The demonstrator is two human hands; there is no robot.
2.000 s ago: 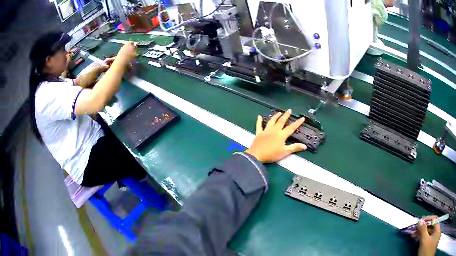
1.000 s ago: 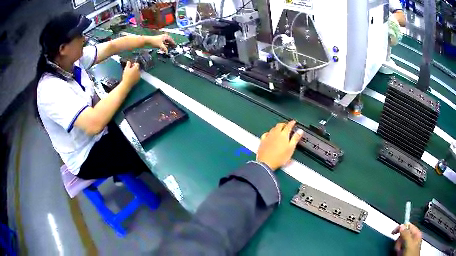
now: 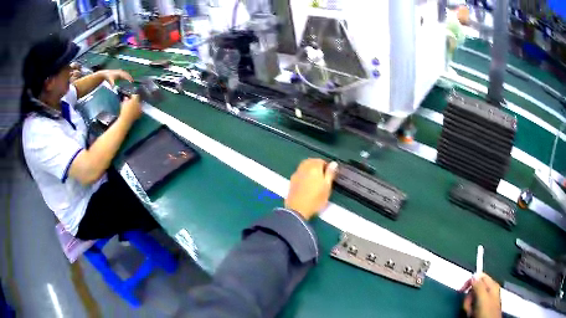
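A grey fixture plate (image 3: 380,259) with four nests holding small parts lies near me, partly over the white band. A darker fixture plate (image 3: 370,188) lies beyond it. My left hand (image 3: 310,187) has its fingers closed at the left end of this darker plate; the fingertips are slightly blurred. My right hand (image 3: 484,297), cut off by the bottom edge, holds the tweezers (image 3: 480,259) upright, with their pale part above the fingers. The tweezer tips are not visible.
A tall fixture stack (image 3: 476,140) stands beyond, with a plate (image 3: 483,204) before it and more plates (image 3: 539,267) at the right edge. A black parts tray (image 3: 160,158) lies left near a seated worker (image 3: 65,133). A white machine (image 3: 397,56) stands behind.
My left hand has gone from spread fingers on the darker plate to fingers closed at its left end. That plate has shifted right and nearer. The tweezers have swung upright. The view has moved.
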